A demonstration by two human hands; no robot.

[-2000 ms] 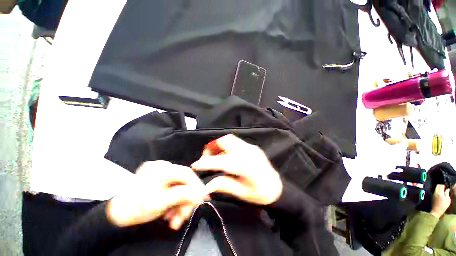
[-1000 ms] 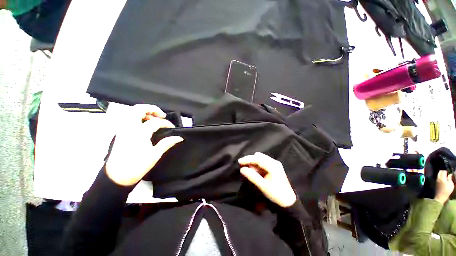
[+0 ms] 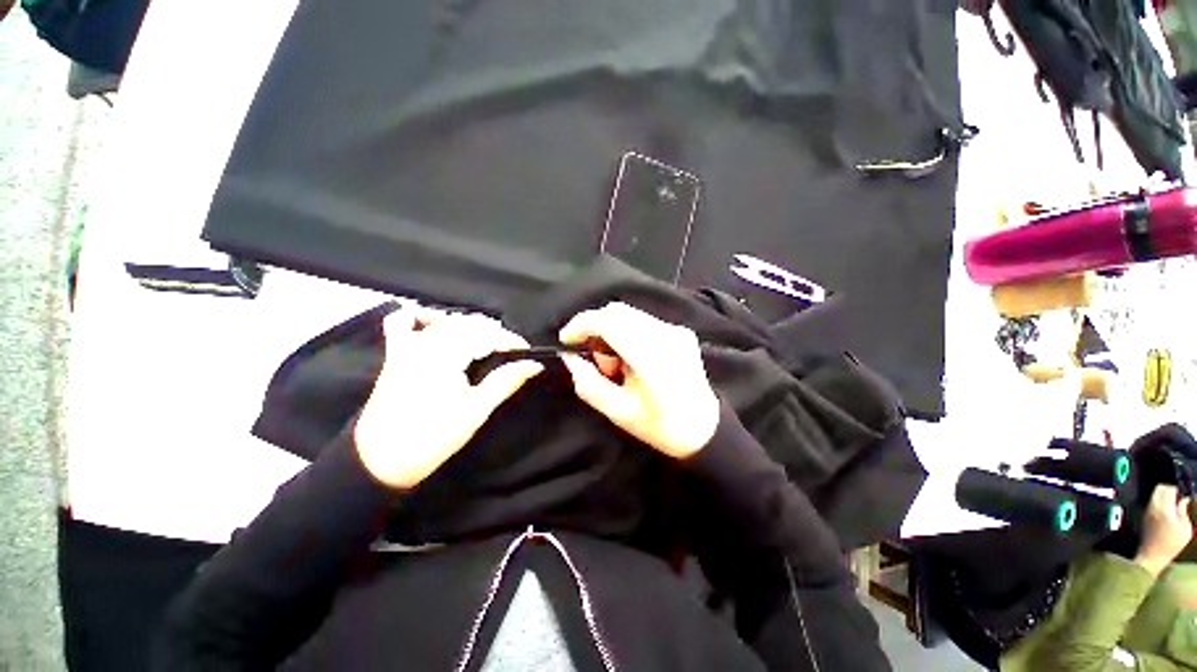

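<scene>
The black garment piece (image 3: 525,453) lies bunched over the front edge of the table and near my body. My left hand (image 3: 433,394) pinches its folded edge between thumb and fingers. My right hand (image 3: 650,381) pinches the same edge a short way to the right, fingertips close to the left hand's. A narrow black ridge of cloth (image 3: 532,353) runs between the two hands. No needle or thread can be made out. The thread snips (image 3: 777,278) lie on the large black panel (image 3: 460,158), to the right of the smartphone (image 3: 651,217).
A dark slim item (image 3: 194,278) lies on the white table (image 3: 145,394) at left. At right are a magenta cylinder (image 3: 1063,244), a tan block (image 3: 1044,294), a small yellow item (image 3: 1156,377) and black thread cones (image 3: 1013,498). A person in a green sleeve (image 3: 1096,597) handles black cloth at lower right.
My hands were apart a second ago, the left at the cloth's left end and the right open above it. Both have come together at the middle and pinch the folded edge.
</scene>
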